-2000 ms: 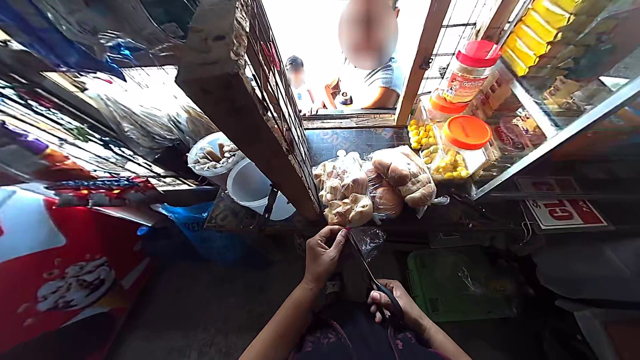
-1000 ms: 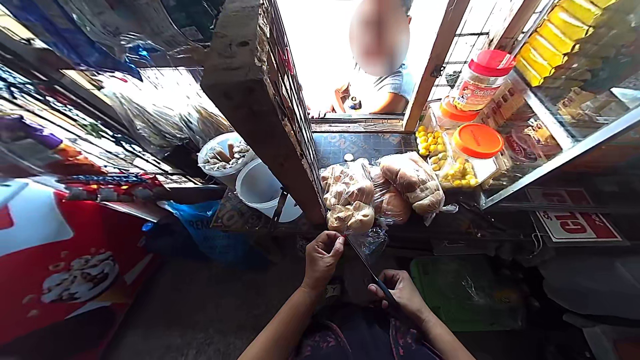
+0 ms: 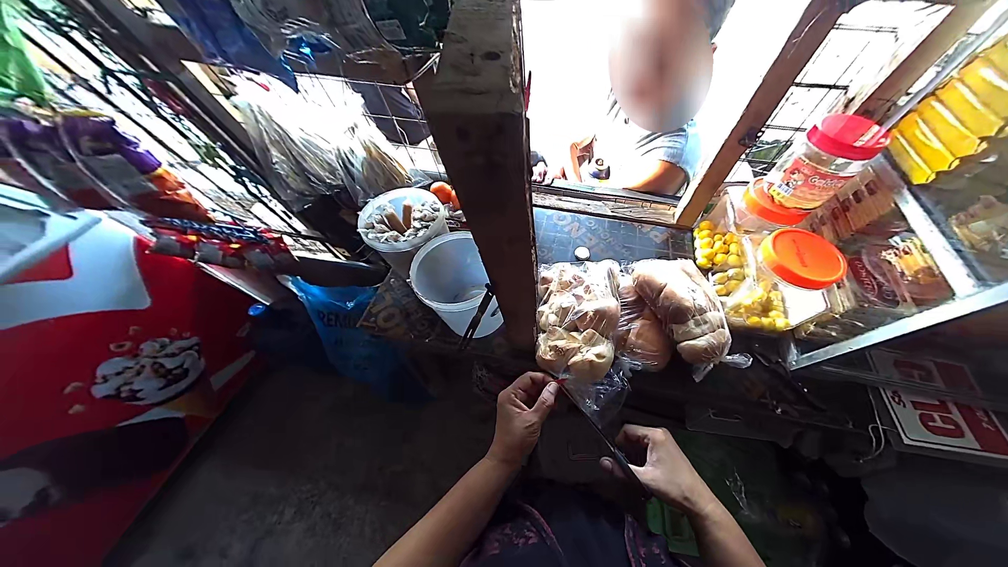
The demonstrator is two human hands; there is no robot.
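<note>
My left hand (image 3: 526, 416) pinches a small red thing, perhaps a tie, at the near edge of a clear plastic bag of bread (image 3: 581, 358). My right hand (image 3: 660, 466) grips a dark, long-bladed tool, apparently scissors (image 3: 602, 435), whose blade points up-left to my left fingertips. Whether its blades are apart cannot be told. More bagged bread rolls (image 3: 683, 303) lie just right of the first bag on the dark counter (image 3: 610, 236). A loose flap of clear plastic (image 3: 602, 394) hangs below the bags, over the counter's near edge.
A wooden post (image 3: 488, 157) rises left of the bread. Beyond it stand an empty white bucket (image 3: 453, 276) and a filled white bucket (image 3: 402, 224). Lidded plastic jars (image 3: 802, 258) and a glass case (image 3: 906, 327) are at right. A person (image 3: 650, 157) leans at the window opening.
My left hand stays at the bread bag and my right hand still holds the tool. The handles seen two seconds ago are now mostly covered by my right hand.
</note>
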